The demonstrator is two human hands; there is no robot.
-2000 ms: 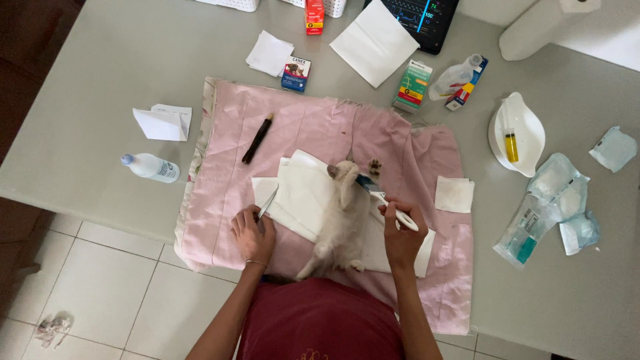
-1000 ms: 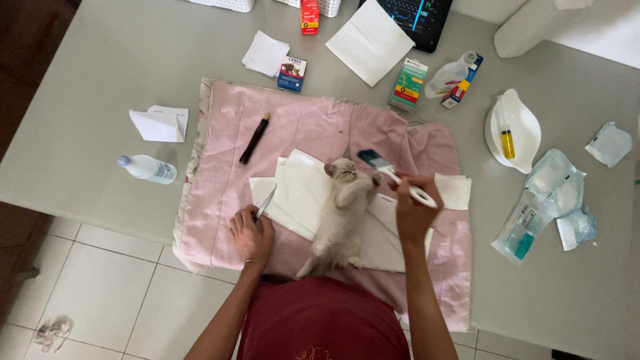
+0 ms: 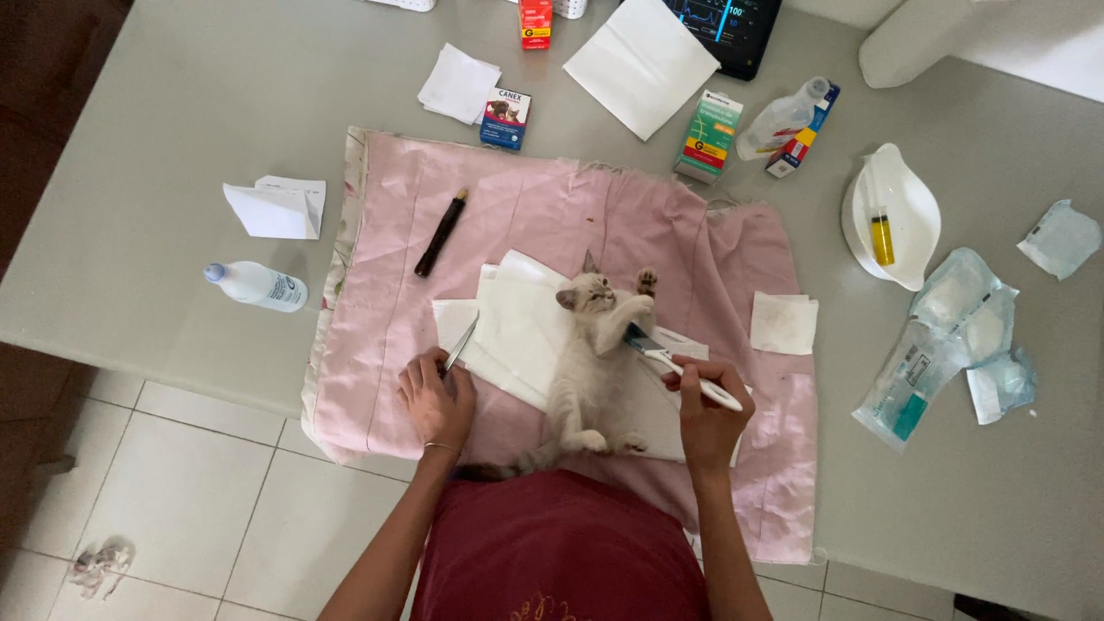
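A light-furred kitten lies on its back on white paper sheets over a pink quilted cloth, its forepaws raised. My right hand grips the white handle of a brush, whose dark bristle end touches the kitten's chest by its foreleg. On the cloth to the left, my left hand rests with metal tweezers or scissors between its fingers, the tips pointing up and away. A dark marker-like stick lies farther up the cloth.
Medicine boxes, a clear bottle and a monitor stand beyond the cloth. At right are a white bowl with a yellow-filled syringe and opened sterile packets. A white bottle and folded paper lie left.
The brush, at the kitten's head two seconds ago and then lifted off beside it, has come down onto its chest. The kitten's forepaws have shifted. My left hand has stayed in place.
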